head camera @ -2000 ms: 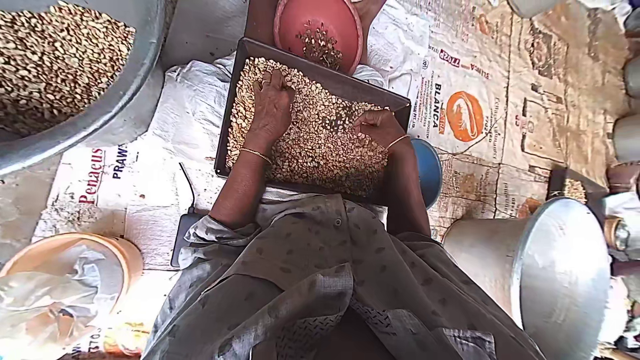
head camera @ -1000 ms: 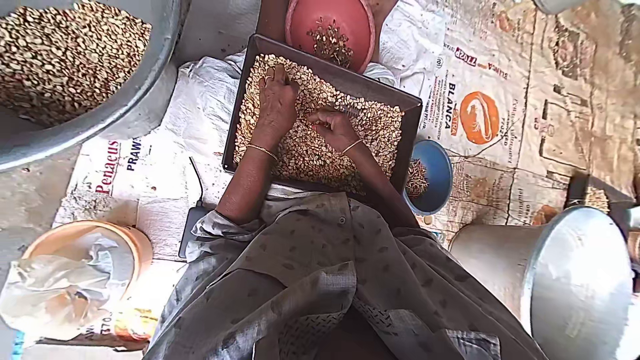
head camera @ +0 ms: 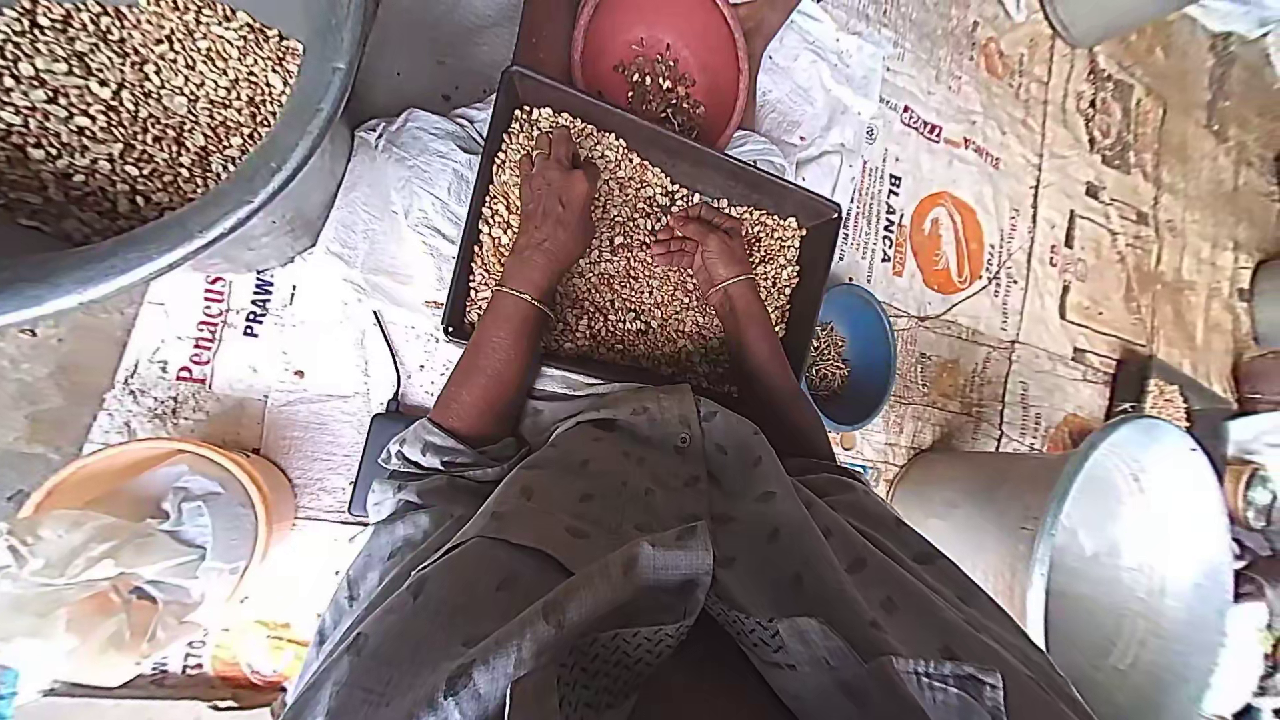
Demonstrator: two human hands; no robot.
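A dark rectangular tray (head camera: 822, 245) lies at my lap, covered with a layer of pale and brown nuts or kernels (head camera: 630, 290). My left hand (head camera: 560, 200) rests palm down on the kernels at the tray's left, fingers bent into them; whether it grips any is hidden. Over the right half, my right hand (head camera: 708, 245) hovers or lightly touches the kernels, fingers partly curled; I cannot tell if a piece is between them. Against the tray's far edge stands a red bowl (head camera: 610, 45) with dark bits. At its right, a blue bowl (head camera: 875, 350) holds brown slivers.
A big metal basin (head camera: 345, 95) of kernels stands at upper left. An orange tub (head camera: 270, 500) with plastic bags is at lower left. At lower right a large metal vessel (head camera: 1140, 560) lies tipped. Printed sacks (head camera: 940, 170) cover the floor. Beyond is another dark tray (head camera: 1200, 390) with kernels.
My right hand moved left toward the middle of the tray, then back somewhat to the right. My left hand stays at the tray's left side.
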